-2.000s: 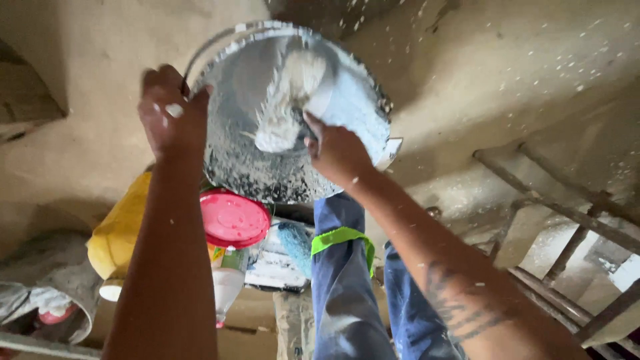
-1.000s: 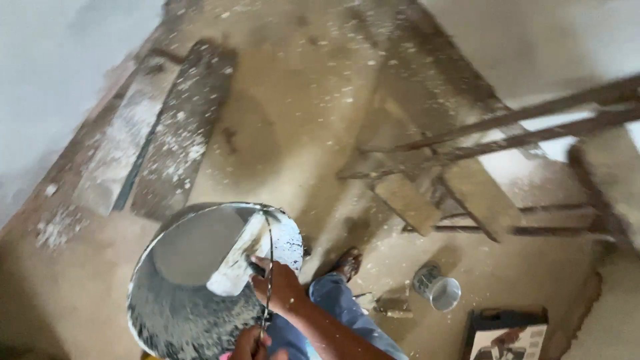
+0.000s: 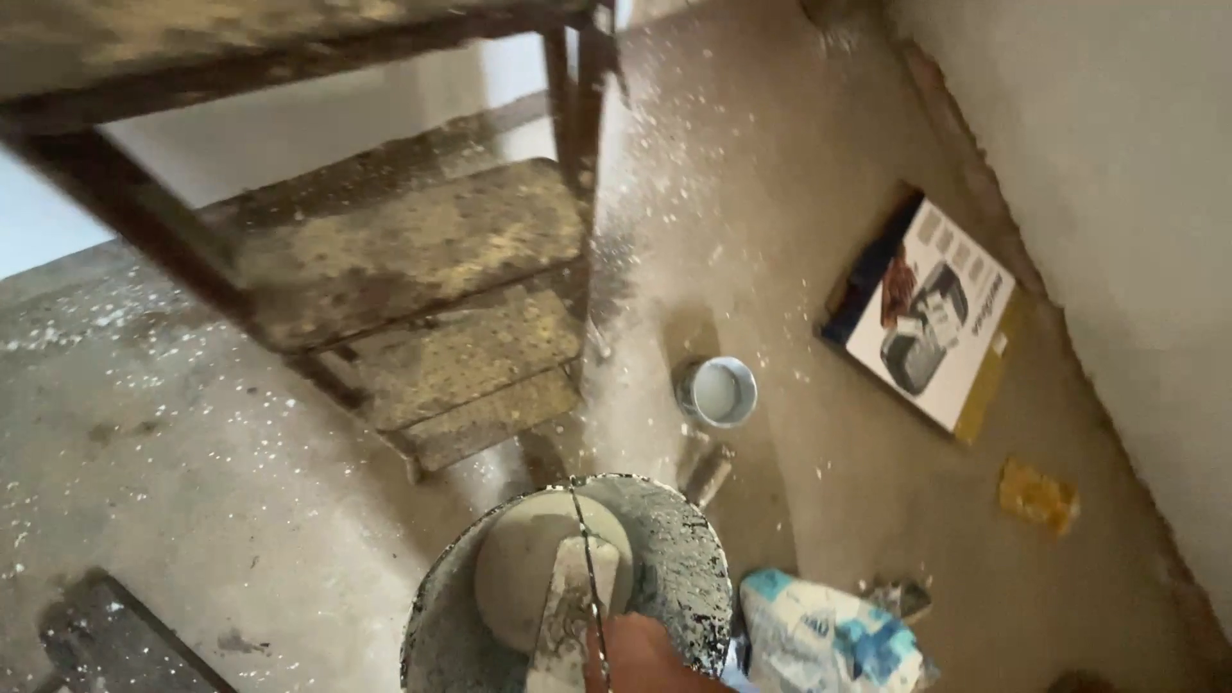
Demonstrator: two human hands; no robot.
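A black-rimmed bucket, its inside smeared with white compound, is at the bottom centre, with a pale round patch of material at its base. Its thin wire handle crosses the mouth. One hand shows at the lower edge, over the bucket's mouth beside the wire handle; it appears to be my right hand. Just left of its fingers a flat, compound-coated trowel or putty knife blade points up into the bucket. The fingers' hold on the tool is partly cut off by the frame. My left hand is not visible.
A spattered stepladder stands at upper left. On the floor lie a small metal can, a printed cardboard box, a yellow scrap, a white and blue plastic bag and a dark board. A wall bounds the right.
The view has swung strongly toward the ladder and box. Two seconds ago my left hand was at the bucket's rim; it is now out of view. The bucket and blade remain together.
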